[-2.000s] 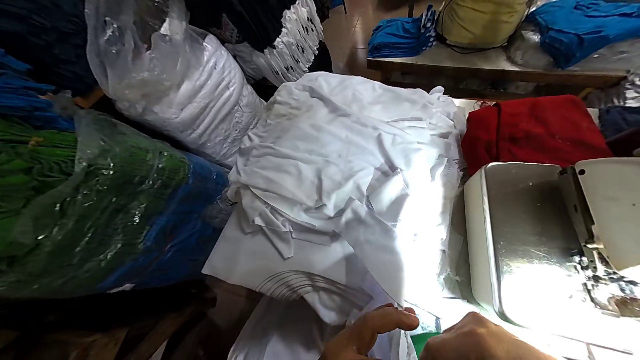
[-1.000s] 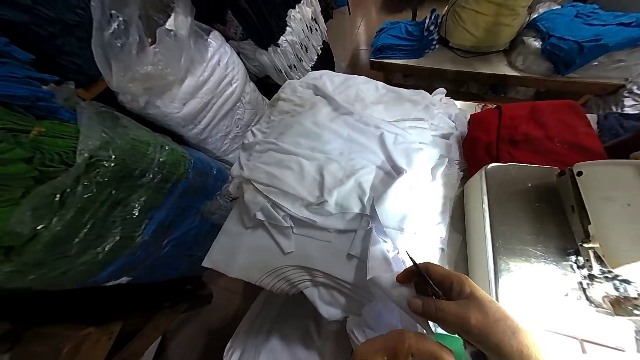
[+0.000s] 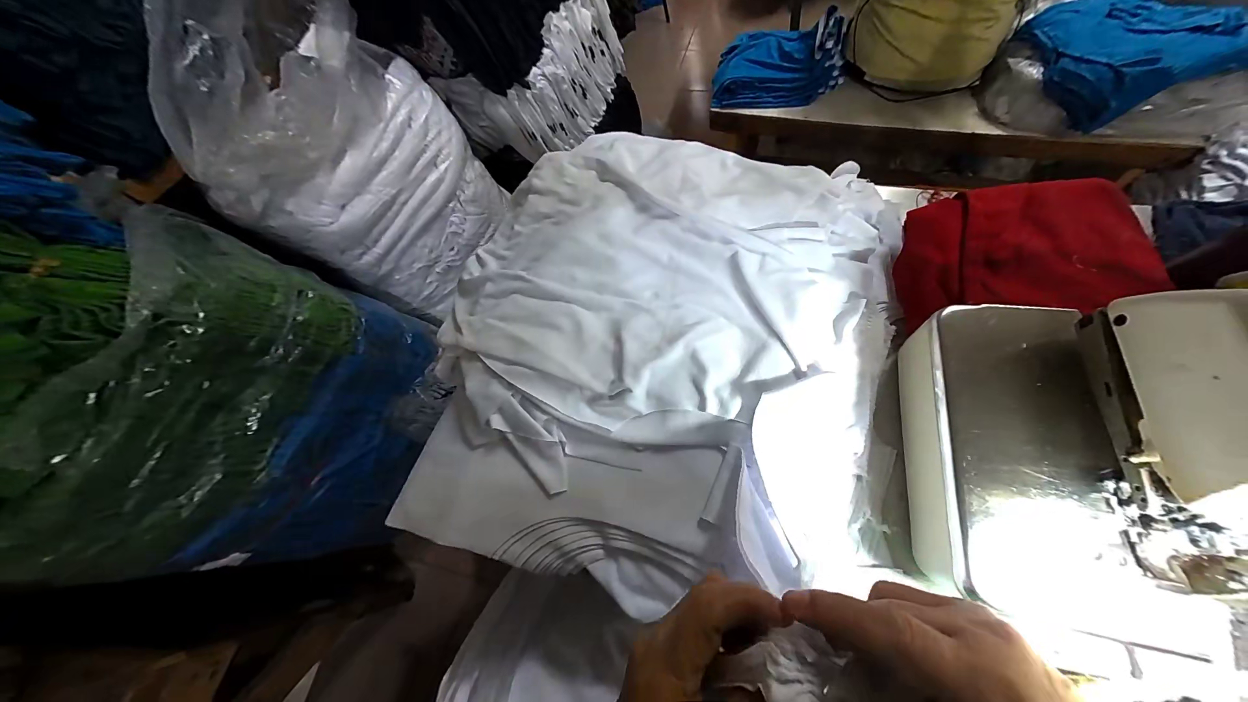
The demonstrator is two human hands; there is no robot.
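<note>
My left hand (image 3: 697,639) is at the bottom, its fingers curled around part of a white fabric piece (image 3: 765,526) that hangs over the near edge of the stack. My right hand (image 3: 921,639) lies just to its right, with its fingertips meeting the left thumb at the cloth; whether it pinches the cloth is hidden. Beyond both hands rises a large pile of white fabric (image 3: 624,283), crumpled on top, with flat cut pieces (image 3: 585,478) below it that show curved edges. No tool can be made out in either hand.
At right stands an overlock-type sewing machine (image 3: 1014,419), brightly lit, with folded red cloth (image 3: 1033,244) behind it. Plastic bags of green and blue cloth (image 3: 244,409) and of white cloth (image 3: 351,185) stand at left. A bench (image 3: 936,127) with blue bundles is at the back.
A second ago my right hand showed a dark pointed tool over the cloth; it is no longer visible. That hand has moved down, and my left hand now shows more at the bottom.
</note>
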